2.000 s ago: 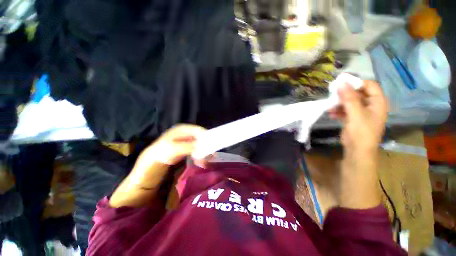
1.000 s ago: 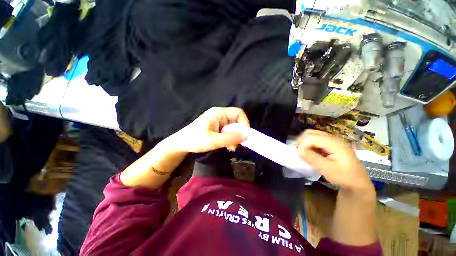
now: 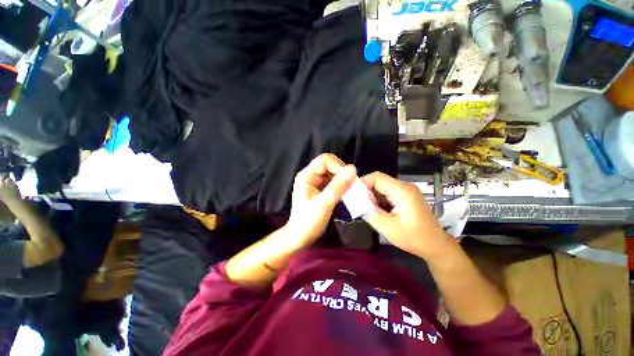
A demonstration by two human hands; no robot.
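A small white strip [image 3: 359, 199] is pinched between both my hands, above my lap at the table's front edge. My left hand [image 3: 320, 195] holds its upper left end between thumb and fingers. My right hand [image 3: 400, 211] holds its lower right side. My fingers hide part of the strip. A large black garment pile [image 3: 243, 104] lies on the table just beyond my hands. Another white piece [image 3: 454, 215] hangs at the table edge beside my right hand; whether it joins the strip cannot be told.
The overlock machine [image 3: 431, 118] stands right of the pile, with two grey cylinders and a control panel [image 3: 599, 45]. A yellow snips [image 3: 532, 167], blue tool [image 3: 594, 147] and white roll [image 3: 627, 140] lie right. A cardboard box [image 3: 577, 292] is below right. Another person's arm [image 3: 31, 226] is at left.
The long white strip stretched between my hands now shows only as a short piece. My hands have come close together. The view has shifted, and the other person's arm now shows.
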